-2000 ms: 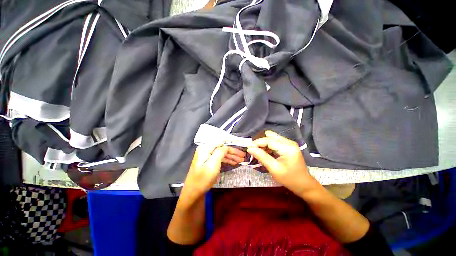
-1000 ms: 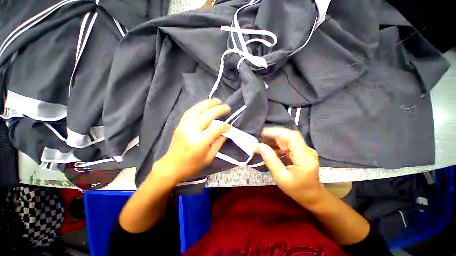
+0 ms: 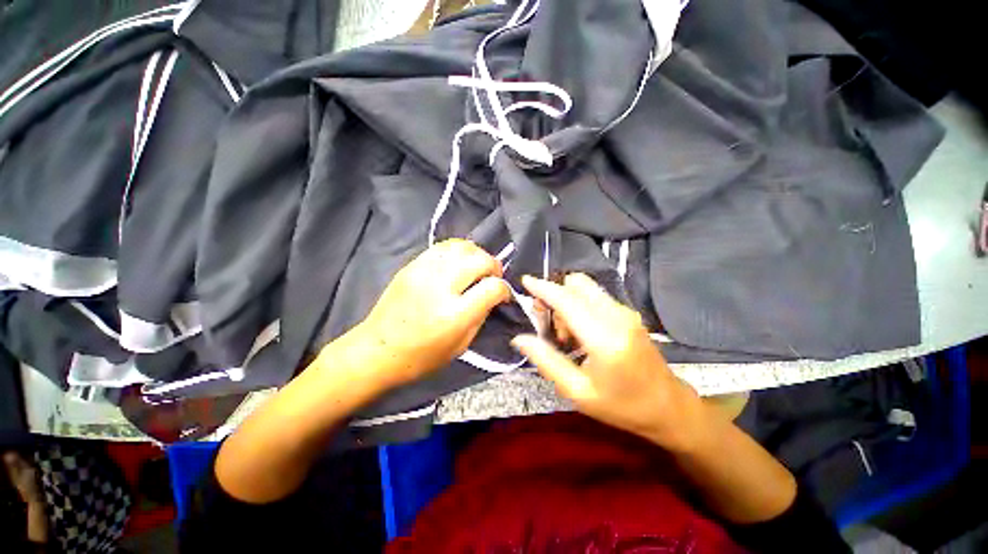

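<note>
A dark grey garment (image 3: 791,249) with white trim lies spread over the middle of the table. Its white cuff (image 3: 528,307) is at the sleeve end near the front edge, mostly covered by my fingers. My left hand (image 3: 439,308) pinches the cuff's left side with bent fingers. My right hand (image 3: 596,352) is at the cuff's right side, the cuff between thumb and fingers. A thin white line stands above the right fingertips; I cannot tell if it is thread or a needle. A white drawstring (image 3: 447,189) lies looped above the hands.
A grey garment pile (image 3: 65,195) with white bands lies at left. The pale table edge (image 3: 498,396) curves across the front. Blue crates (image 3: 403,476) stand below it, one with dark cloth at right. A small reddish object (image 3: 983,227) lies at far right. Part of a person's arm (image 3: 26,492) shows lower left.
My left hand has moved from the front of the cuff to its upper left. The cuff has been turned and now shows less. The view has shifted, so the cloth sits further left.
</note>
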